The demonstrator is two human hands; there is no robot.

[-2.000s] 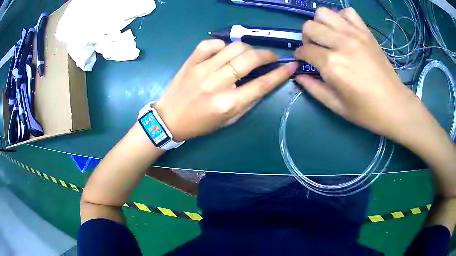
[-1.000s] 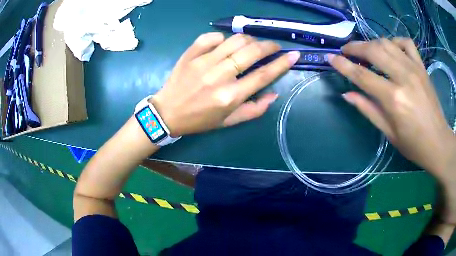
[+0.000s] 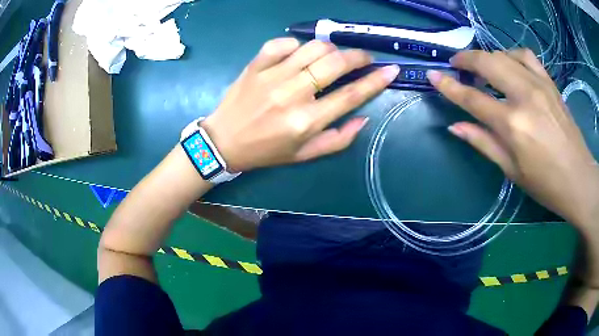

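Observation:
A dark 3D pen [image 3: 414, 76] lies on the green bench with its lit display showing. My left hand [image 3: 295, 105] lies over its front part, a fingertip beside the display, and hides the tip. My right hand [image 3: 512, 111] holds the rear part, a fingertip at the display's right end. A second pen [image 3: 394, 38], dark with a pale side panel and lit digits, lies just beyond. A clear filament coil [image 3: 376, 177] lies below the pen and hangs over the bench's front edge.
An open cardboard box [image 3: 101, 111] with several dark pens [image 3: 26, 105] is at left. A crumpled white cloth [image 3: 131, 33] lies against it. Part of another pen [image 3: 430, 8] is at the far edge. More clear filament and black cables [image 3: 552, 39] lie at the far right.
My right hand has moved right along the pen, uncovering the display and the second pen's rear. My left hand stays over the pen's front, its thumb now spread away.

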